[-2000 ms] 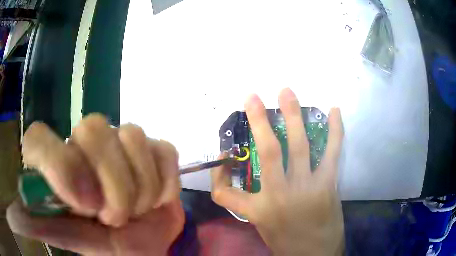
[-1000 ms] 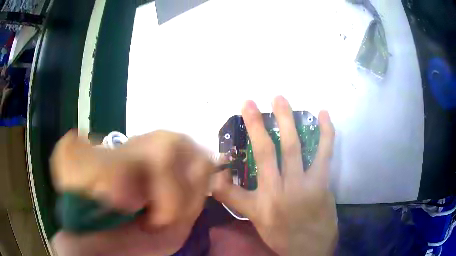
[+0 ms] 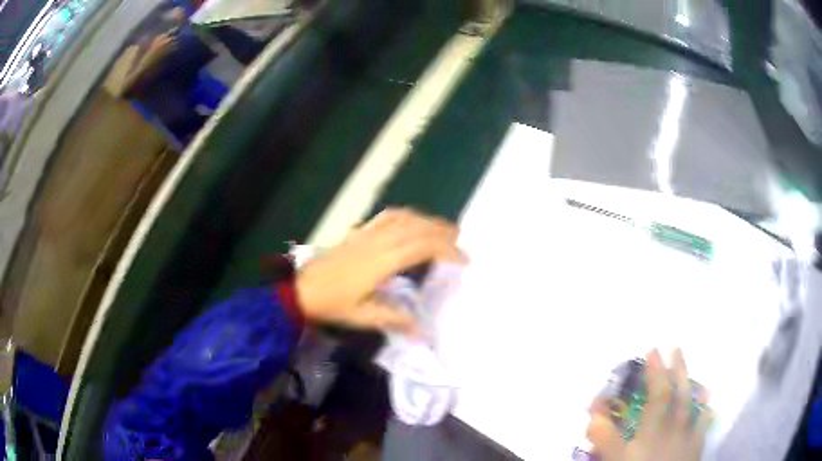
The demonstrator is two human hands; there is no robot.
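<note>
The open housing with its green circuit board (image 3: 636, 407) lies on the white paper at the lower right, partly hidden by my right hand. My right hand (image 3: 665, 419) rests over it, with fingers across the board and thumb at its left side. My left hand (image 3: 379, 270) is blurred at the paper's left edge, fingers curved around a whitish, crumpled-looking thing. Whether it grips this cannot be told. A white looped bundle, probably the power cord (image 3: 420, 392), lies just below my left hand. No screwdriver can be made out.
Grey pad sheets (image 3: 622, 135) lie beyond the white paper (image 3: 541, 315). A green strip (image 3: 682, 241) lies near the paper's far edge. The conveyor's cream edging (image 3: 397, 135) runs along the left. Another person's hand (image 3: 140, 65) shows at the upper left.
The view has swung left and tilted. My left hand has left the board area, and the screwdriver no longer shows. My right hand still lies over the housing, now at the lower right.
</note>
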